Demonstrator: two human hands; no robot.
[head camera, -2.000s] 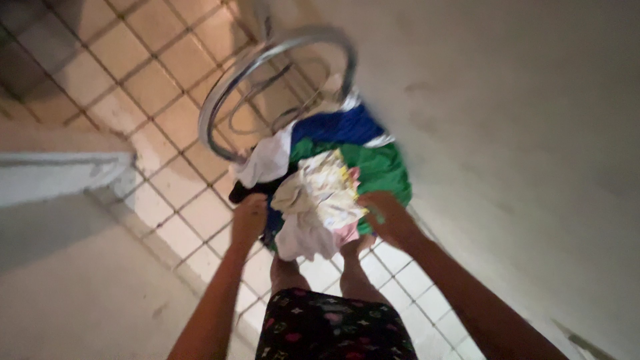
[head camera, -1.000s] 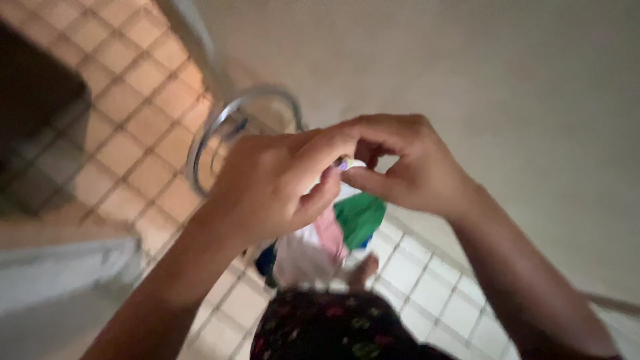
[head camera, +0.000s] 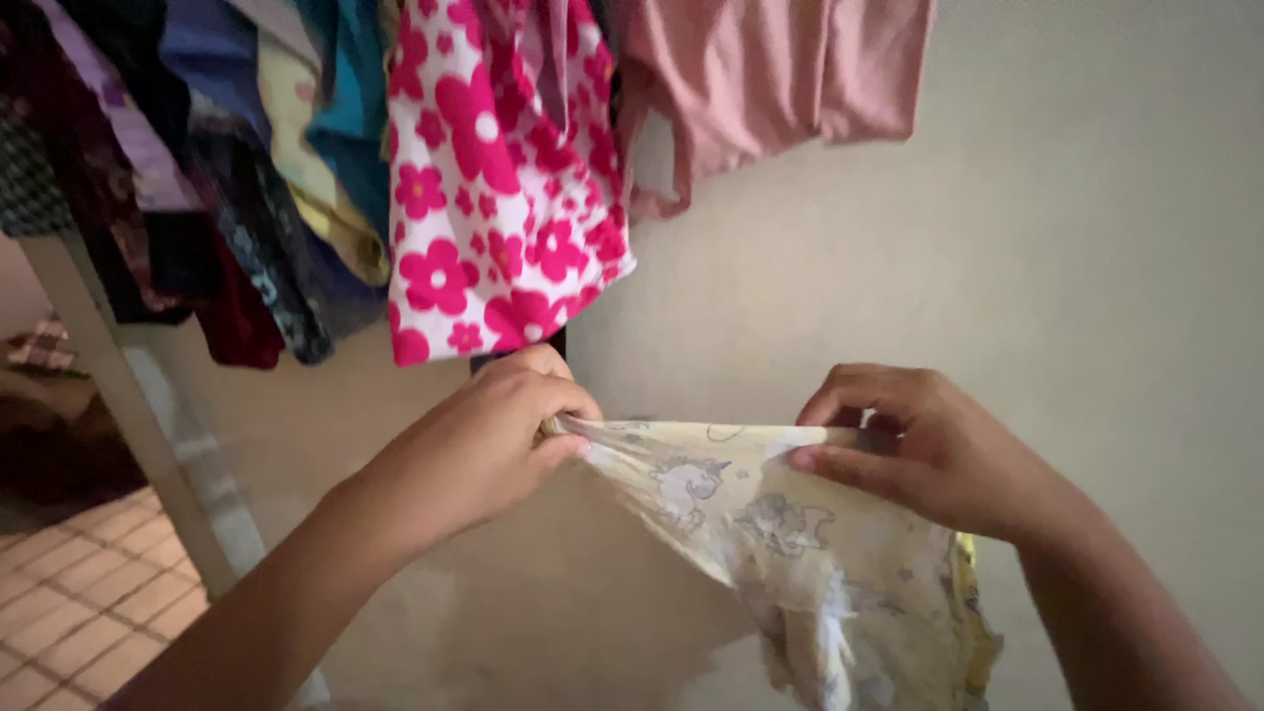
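Note:
A thin pale yellow cloth garment (head camera: 790, 533) with a printed unicorn-like pattern hangs stretched between my hands. My left hand (head camera: 504, 425) pinches its gathered upper left corner. Thumb and fingers of my right hand (head camera: 899, 449) grip the top edge farther right, and the lower part drops out of the frame. Just above my left hand hangs a white garment with pink flowers (head camera: 494, 217). A plain pink garment (head camera: 770, 89) hangs to its right.
Several dark and coloured clothes (head camera: 217, 168) hang close together at the upper left. Behind my hands is a plain pale wall (head camera: 1106, 247). A light upright edge (head camera: 168, 425) and a tiled floor (head camera: 99, 583) show at the left.
The view has swung up from the floor, the clothes pile and the metal ring to the hanging clothes. My hands, earlier low by the pile, now hold the pale garment spread between them.

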